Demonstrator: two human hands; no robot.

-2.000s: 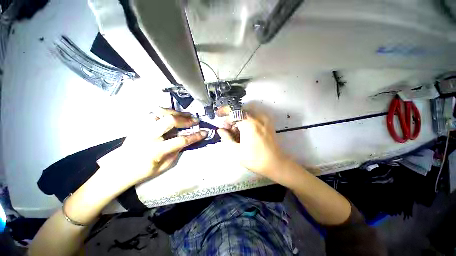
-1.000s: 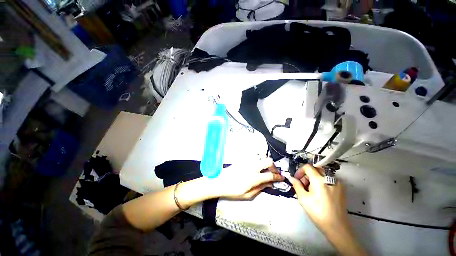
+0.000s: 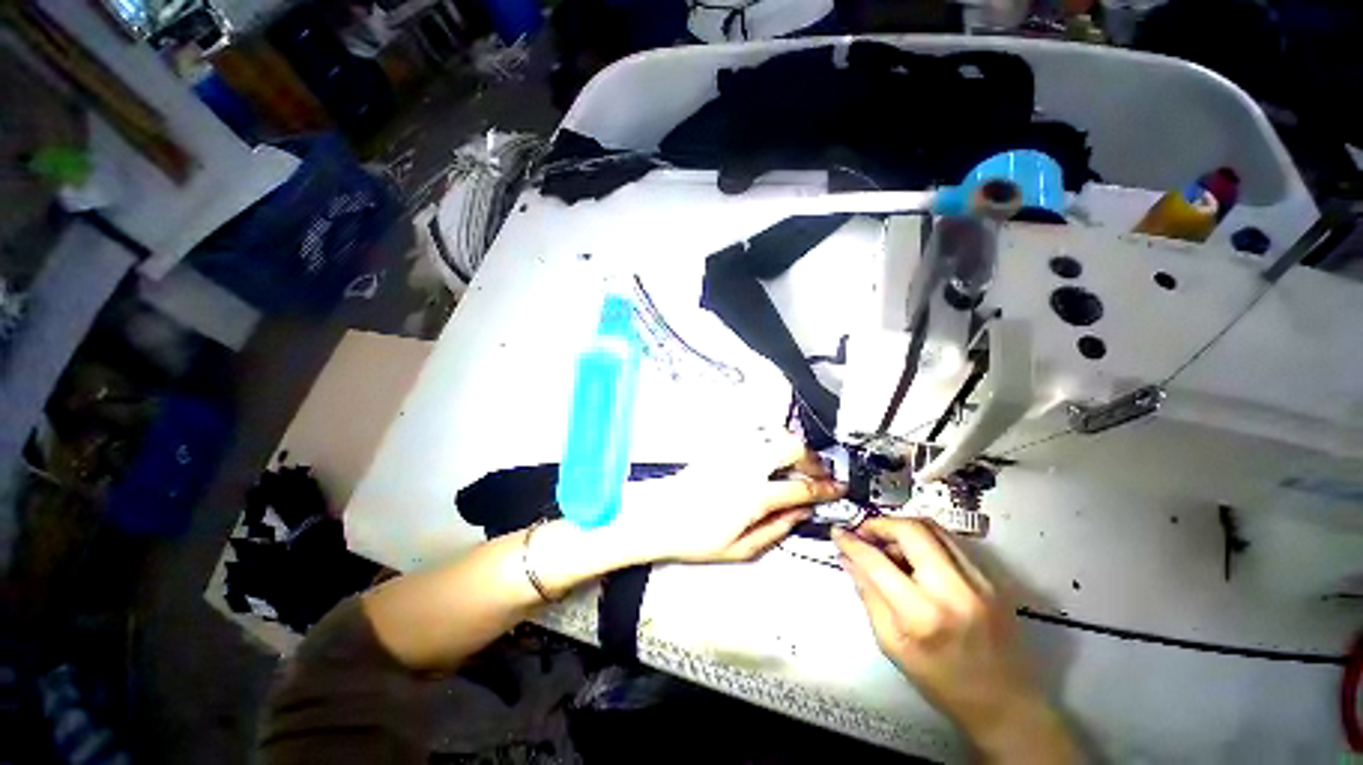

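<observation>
A dark fabric panel lies on the machine table and runs under my left forearm toward the needle. A pale trim strip shows between my fingertips beside the presser foot. My left hand presses the strip and panel down with its fingers, just left of the foot. My right hand pinches the near edge of the work just in front of the foot. The panel's end under the fingers is mostly hidden. A narrow dark tape runs down from behind to the needle area.
The white sewing machine head stands to the right. A bright blue bottle-shaped fitting appears over the table at left. Spare trim strips lie behind it. A black heap lies at the back. Red handles show at the right edge.
The view has swung left since two seconds ago, bringing the blue fitting and black heap into view. Since one second ago, my right hand has shifted slightly nearer me, away from the foot.
</observation>
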